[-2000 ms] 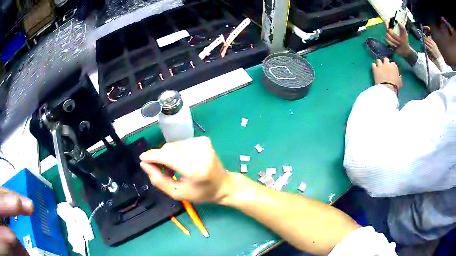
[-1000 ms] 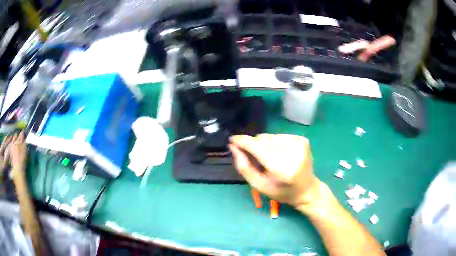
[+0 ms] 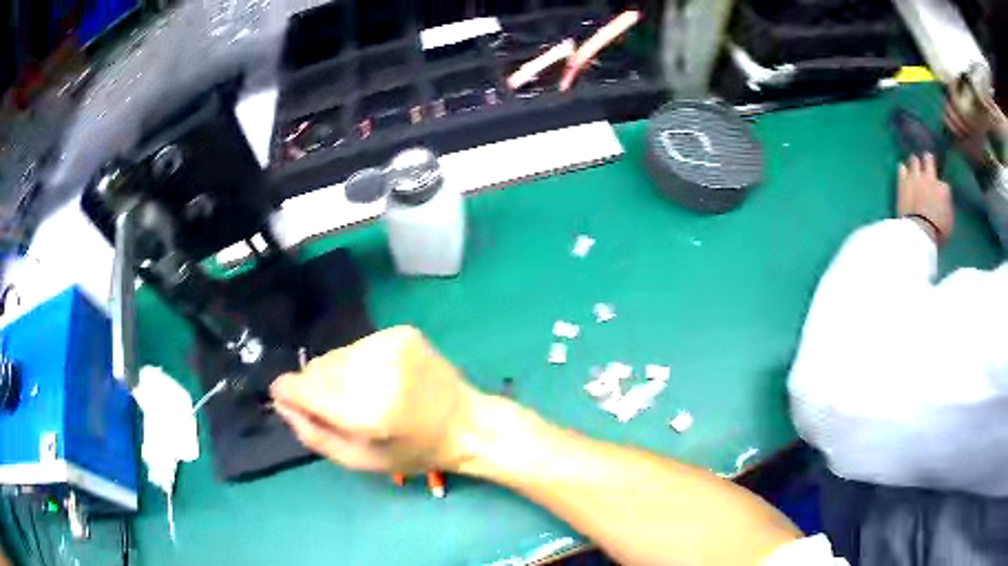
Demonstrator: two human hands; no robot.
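My right hand (image 3: 376, 400) is over the front right part of the black hand press base (image 3: 238, 448). Its thumb and fingers are pinched together; a tiny pale sliver shows above the fingertips, but I cannot tell whether they hold it. The press's silver lever (image 3: 124, 299) hangs down on the left, and its shaft ends in a shiny tip (image 3: 251, 350). The hand hides part of the base's front and most of the orange tools (image 3: 437, 483), whose ends show below it. My left hand is not in view.
A blue box (image 3: 72, 387) and white wipe (image 3: 166, 426) are left of the press. A white bottle (image 3: 426, 232), open lid, stands behind my hand. Pale scraps (image 3: 625, 392) and a dark round container (image 3: 704, 155) lie right. A divided tray (image 3: 376, 144) is behind; a person in white (image 3: 906, 354) sits right.
The view swung left, then back right. My left hand, at the left edge two seconds ago, is gone from view. My right hand stays pinched and now sits lower, over the base's front right.
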